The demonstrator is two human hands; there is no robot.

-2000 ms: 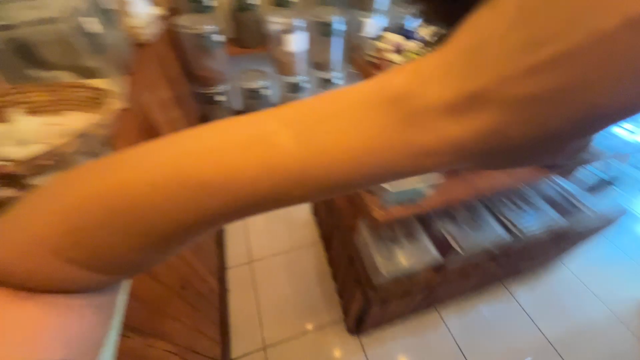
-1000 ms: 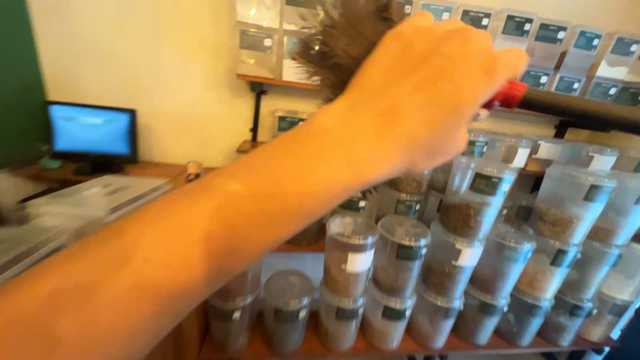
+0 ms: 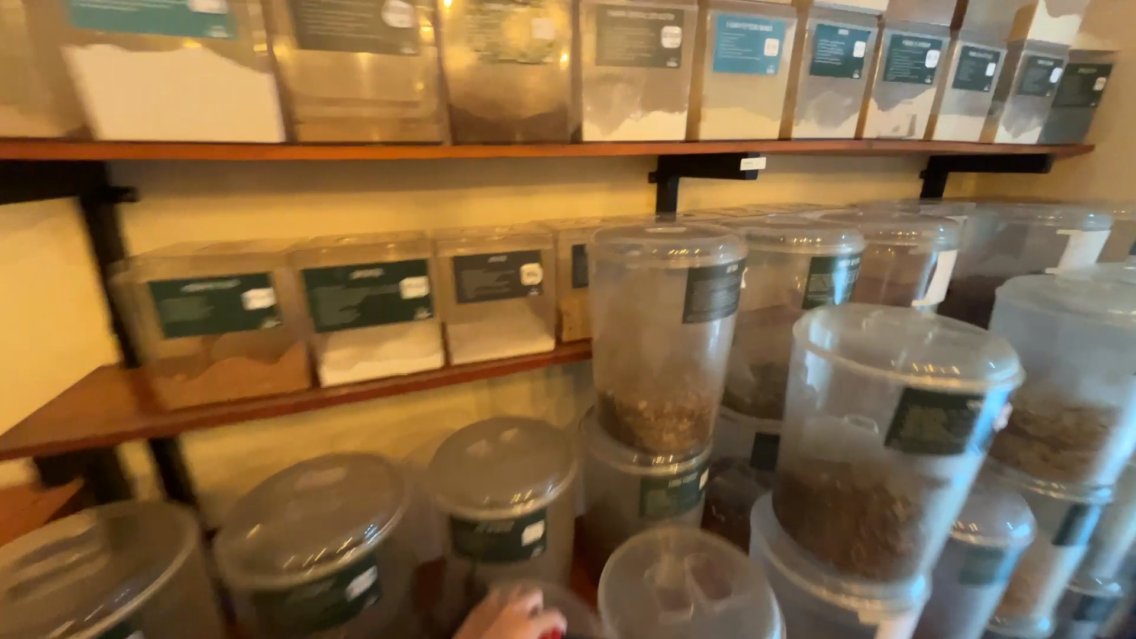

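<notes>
At the bottom edge, my left hand (image 3: 510, 614) shows only partly, its fingers curled around something of which just a red part (image 3: 552, 633) is visible; this matches the feather duster's red collar seen a moment ago. Its feathers and handle are out of sight or hidden. The hand is in front of a clear plastic tub, left of another round lidded tub (image 3: 688, 581) and below a lidded tub with a dark label (image 3: 503, 470). My right hand is out of view.
Stacked round tubs of dry goods (image 3: 896, 444) crowd the right. A lower wooden shelf (image 3: 266, 399) holds square clear bins (image 3: 368, 306). Above, a long shelf (image 3: 532, 153) on black brackets (image 3: 666, 182) carries more labelled bins (image 3: 750, 98). More lidded tubs (image 3: 311, 515) stand at lower left.
The view has swung closer to the shelves. My left hand, raised with a feather duster one second ago, is now low at the bottom edge. The monitor is out of view.
</notes>
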